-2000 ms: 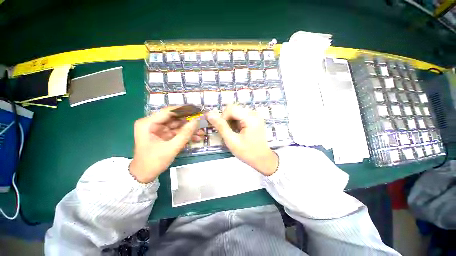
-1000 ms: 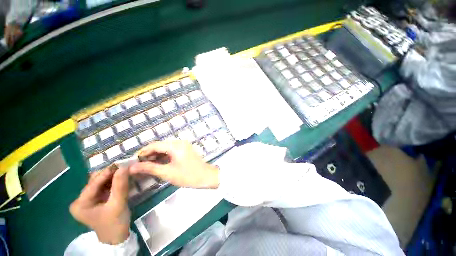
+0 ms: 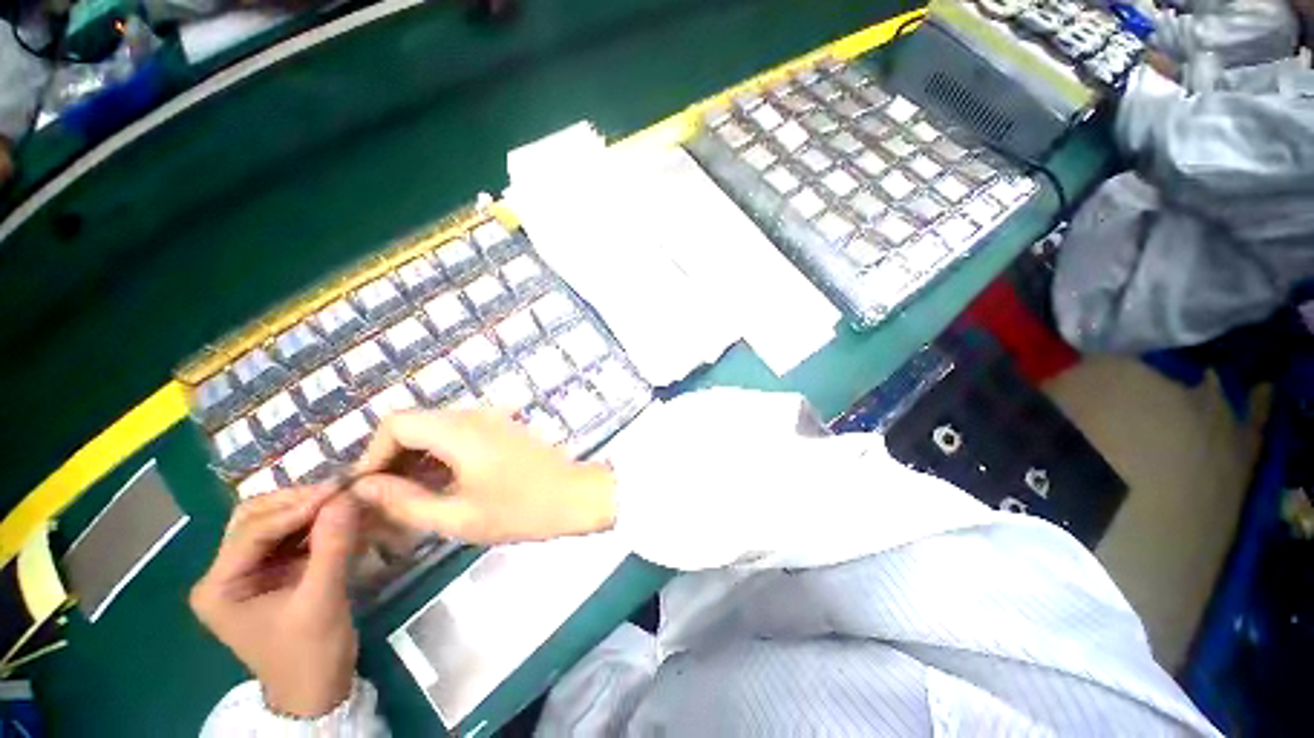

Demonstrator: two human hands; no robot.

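My left hand (image 3: pixel 296 584) and my right hand (image 3: pixel 468 473) meet fingertip to fingertip over the near left corner of a clear blister tray (image 3: pixel 368 353) filled with rows of silver-white parts. A small part is pinched between the fingertips; it is almost wholly hidden, so its kind cannot be told. An adhesive sheet (image 3: pixel 497 620), white with grey areas, lies at the near bench edge, just right of my left hand.
White paper sheets (image 3: pixel 634 260) lie between the tray and a second filled blister tray (image 3: pixel 872 188). A grey sheet (image 3: pixel 127 541) lies at left. A grey vented machine (image 3: pixel 980 87) and a person's sleeve (image 3: pixel 1218 116) are at right. Black trays (image 3: pixel 1009 447) sit below the bench.
The view has swung to the right, so the trays now slant. The amber-edged part seen between the fingers two seconds ago is now hidden. The hands have stayed together.
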